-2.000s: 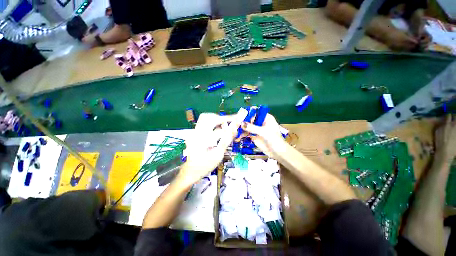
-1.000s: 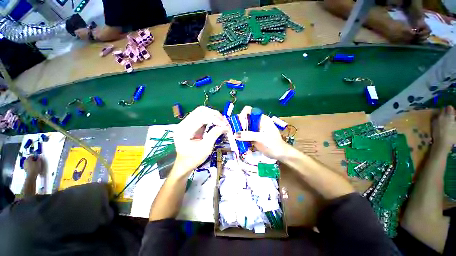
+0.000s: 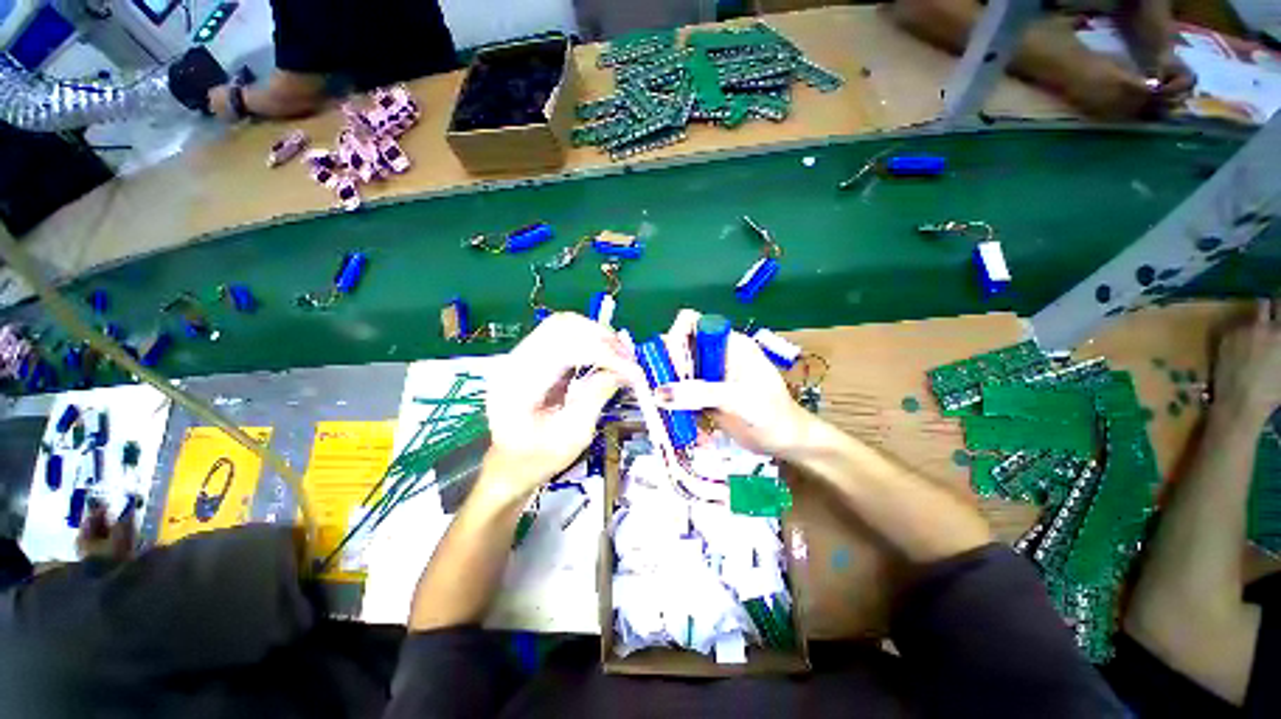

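Observation:
My right hand [image 3: 752, 400] holds blue battery cells [image 3: 712, 348] upright above the box. My left hand [image 3: 552, 400] is beside them, its fingertips pinched at a thin pale strip or wire [image 3: 649, 407] that hangs beside the cells; its exact hold is partly hidden. A small green board [image 3: 760, 495] hangs or lies over the white slips at the strip's lower end; I cannot tell if it is attached. The open carton [image 3: 610, 590] sits directly before me, filled with loose white slips [image 3: 688, 562].
The green conveyor [image 3: 674, 183] carries several blue cells with wires. Green boards [image 3: 1075, 478] lie at the right. Green strips [image 3: 422, 450] and yellow sheets [image 3: 214, 485] lie at the left. A far carton [image 3: 509, 148] and pink bundles [image 3: 368, 148] stand across the belt. Other people's arms show around.
Over the frames, the cells on the belt have shifted left. My hands came apart slightly from their earlier closeness, and the right hand's cells turned more upright. The green piece moved right over the slips.

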